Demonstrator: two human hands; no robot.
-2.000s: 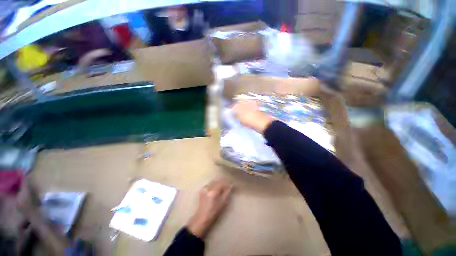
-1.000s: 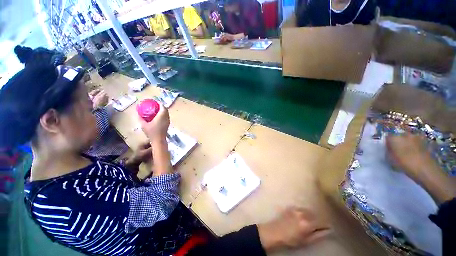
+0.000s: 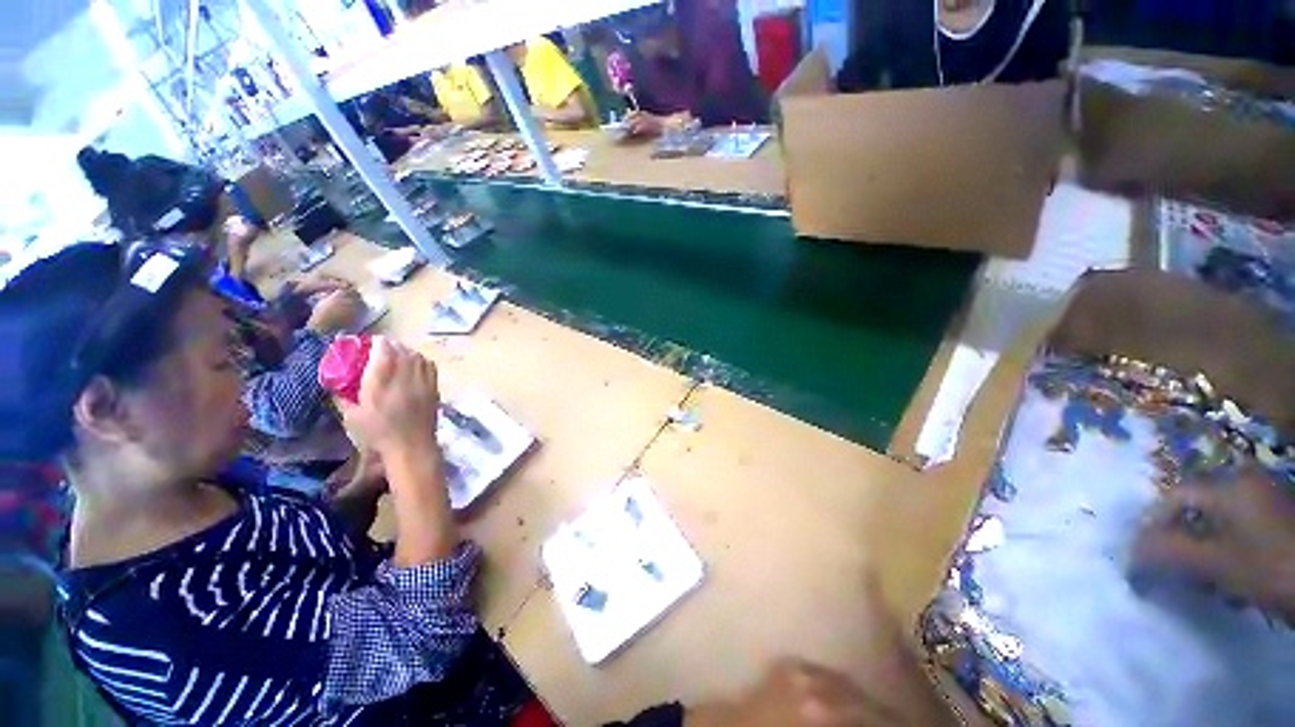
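My right hand [image 3: 1219, 537] is over the white area inside the parts box [image 3: 930, 568] at the right, cut off by the picture's edge; it is blurred, and I cannot tell if it holds a part. Small shiny parts [image 3: 1122, 391] lie heaped round the white area. My left hand [image 3: 810, 699] is low on the cardboard-covered bench, blurred and partly cut off by the bottom edge; its fingers are unclear. A square white plate [image 3: 621, 568] with several small grey uprights lies left of my hands.
A neighbour [image 3: 185, 469] at the left holds a red-pink squeeze bottle [image 3: 345, 367] over another white plate [image 3: 476, 447]. A green conveyor [image 3: 710, 291] runs beyond the bench. An open carton [image 3: 923, 164] stands past it, before a person in black. Metal posts [image 3: 341, 142] rise at the left.
Since one second ago, my right hand has shifted right within the box view and my left hand lower. The neighbour's bottle appears further left and lower. The view swung left from the earliest frame.
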